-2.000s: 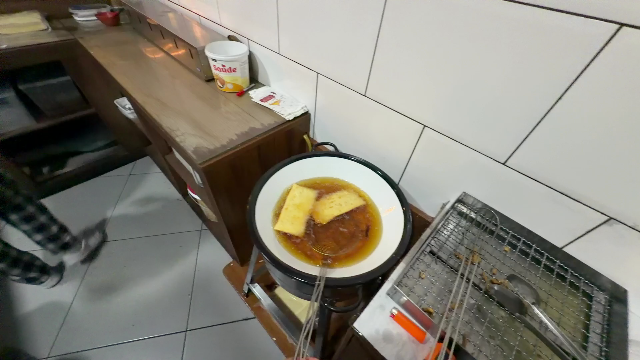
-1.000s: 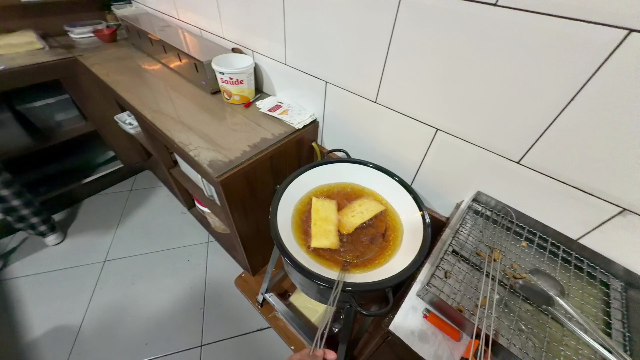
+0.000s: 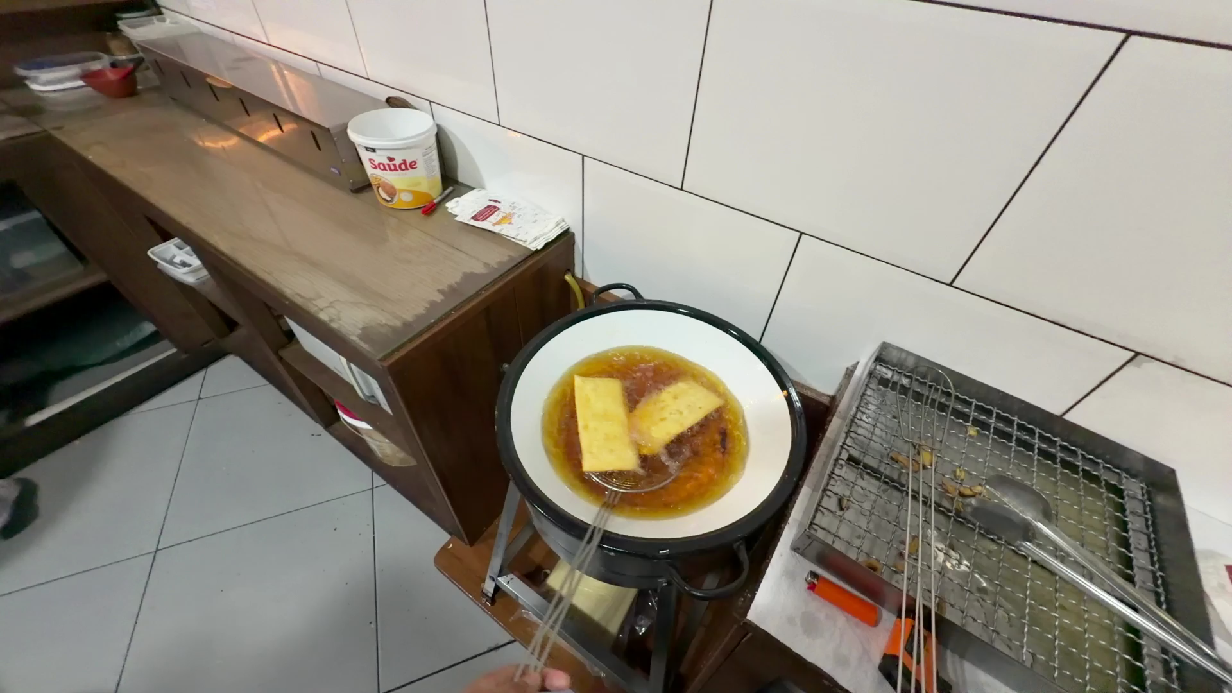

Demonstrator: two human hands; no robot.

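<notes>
Two yellow rectangular pieces of food, one on the left [image 3: 605, 424] and one tilted on the right [image 3: 677, 416], float in bubbling oil [image 3: 693, 486] inside a wide white-lined pan with a black rim [image 3: 767, 385]. My hand [image 3: 520, 680], low in the view and mostly cut off, is closed on the wire handle of a skimmer [image 3: 576, 568]. The skimmer's round end dips into the oil at the near edge of the left piece. I take it for my right hand, from its place and angle. My left hand is out of view.
Right of the pan, a metal tray with a wire rack [image 3: 866, 481] holds metal tongs [image 3: 1020, 510] and another wire skimmer [image 3: 919, 539]. An orange lighter [image 3: 843, 598] lies beside it. On the left counter [image 3: 318, 260] stand a white tub [image 3: 396, 159] and paper packets [image 3: 508, 218].
The left piece has turned more upright in the oil, and the skimmer's end now shows beside it. A person's checked trouser leg at the left has mostly gone from view.
</notes>
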